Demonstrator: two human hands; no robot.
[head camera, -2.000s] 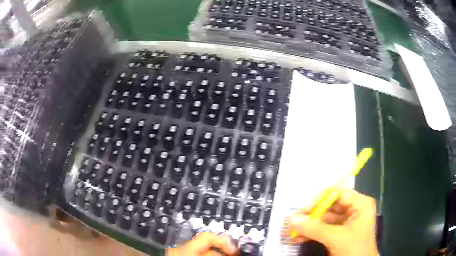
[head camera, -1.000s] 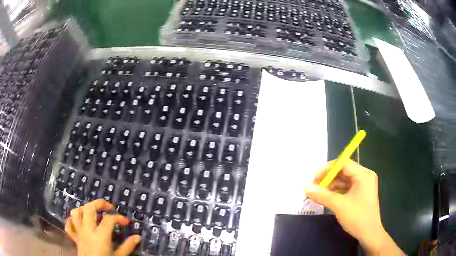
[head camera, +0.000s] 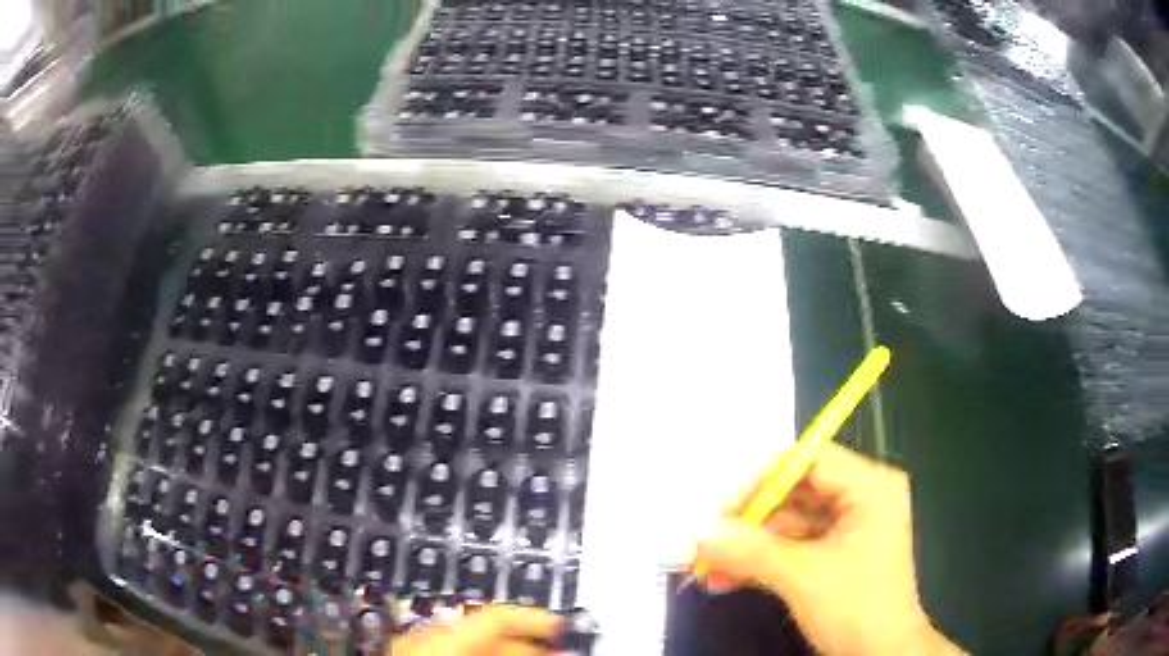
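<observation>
My right hand (head camera: 820, 551) grips a slim yellow pen-shaped tool (head camera: 820, 429). Its tip points down at the near end of a long white sheet (head camera: 692, 372), beside a dark pad (head camera: 731, 628). My left hand (head camera: 481, 634) is cut off by the bottom edge. Its fingertips are closed at a small black housing (head camera: 581, 628) by the sheet's near left edge; the exact grip is partly hidden. A clear tray (head camera: 583, 301) with rows of black housings lies left of the sheet, partly under it. Tiny pieces at the tool tip are too blurred to tell.
A second filled tray (head camera: 628, 154) lies beyond the pale rail (head camera: 942, 233). Stacked trays (head camera: 77, 385) stand at the left. A spare white sheet (head camera: 1006, 224) lies at upper right, near clear trays (head camera: 1102, 282). A dark slim object (head camera: 1118, 525) is at the right edge.
My left hand has moved right from the tray's lower left to the sheet, now with a black housing at its fingertips. My right hand and tool have moved left and down. The view has shifted.
</observation>
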